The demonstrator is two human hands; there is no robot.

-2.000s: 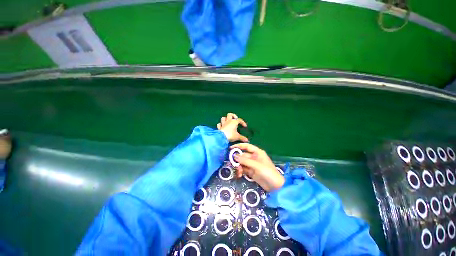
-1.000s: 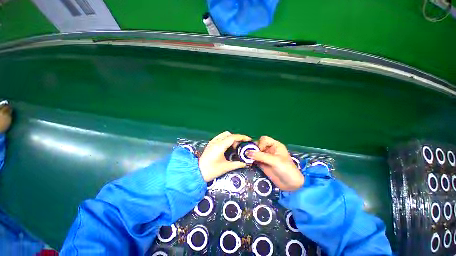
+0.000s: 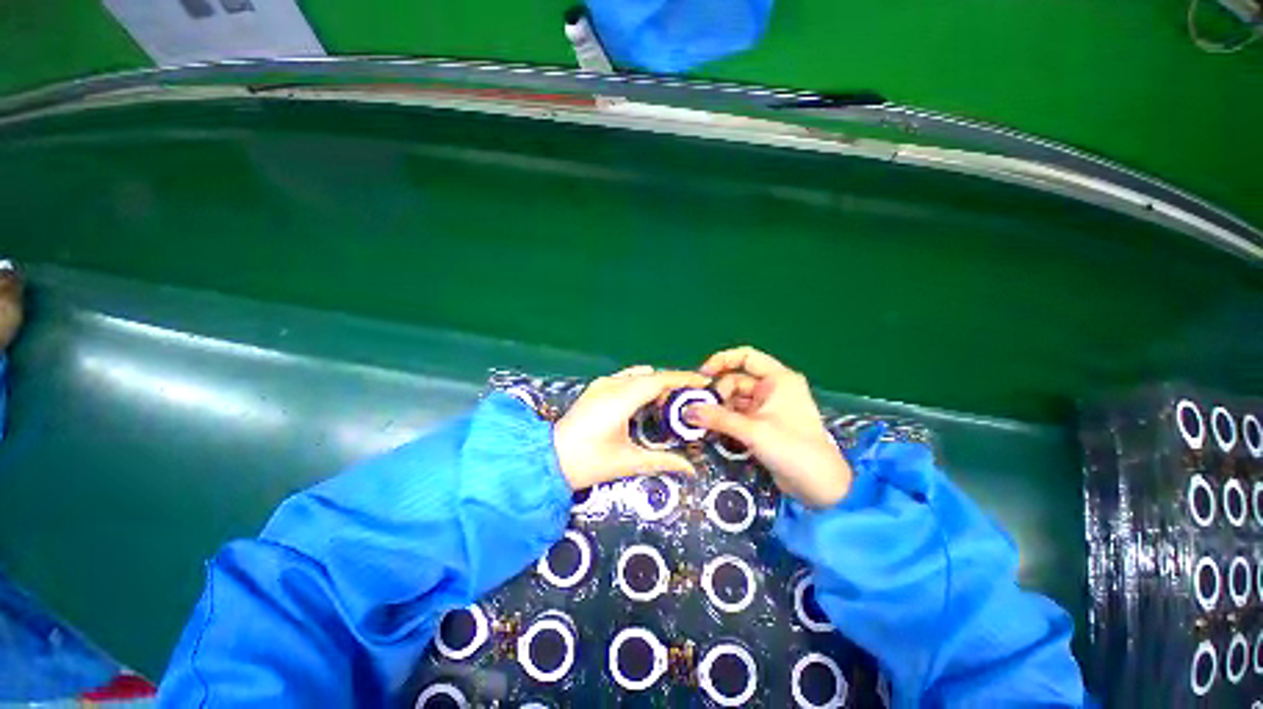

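Note:
A white-faced ring part (image 3: 691,414) with a dark rim is held between both hands, above the far end of the parts tray. My left hand (image 3: 618,431) curves around its left side with thumb and fingers. My right hand (image 3: 780,428) pinches it from the right, a fingertip on its white face. The parts tray (image 3: 597,609) lies under my forearms, shiny and dark, with rows of white rings and small brown-orange bits between them. The sleeves hide parts of the tray's sides.
Stacked trays (image 3: 1139,540) stand at the right. A metal rail (image 3: 776,122) crosses beyond the green belt (image 3: 457,236). Past it are a blue cloth (image 3: 677,31), a white bottle or marker (image 3: 587,45) and a paper sheet (image 3: 229,31). Another person's hand (image 3: 9,306) shows at the left edge.
My left hand came back from the belt to meet the right hand at the ring, which now has a dark rim around it. Since one second ago, the hands have barely moved.

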